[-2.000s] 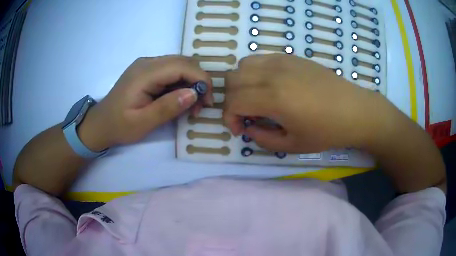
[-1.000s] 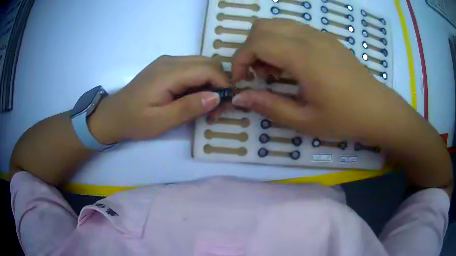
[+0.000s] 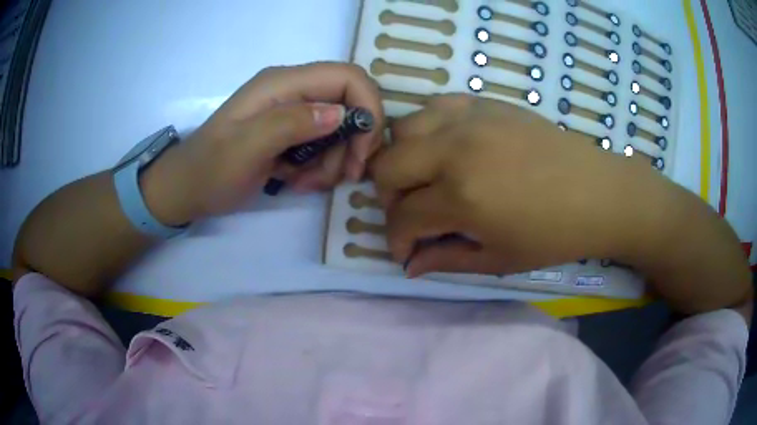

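My left hand holds a short dark ridged component stack between thumb and fingers, its round end showing pale. My right hand is over the lower middle of the white foam packing tray, fingers bent down; its fingertips are at the tray's lower part and whatever they hold is hidden. The left column has plain brown dumbbell-shaped slots. The columns to the right show dark round components with pale centres at the slot ends.
Two tiny white labels sit on the tray's near edge. Yellow tape and red tape run down the right, with more yellow tape along the near table edge. A dark stack of trays stands at the far left.
The hands were together at the stack one second ago and are now apart at it. My right hand has moved down over the tray. More of the stack shows in my left hand.
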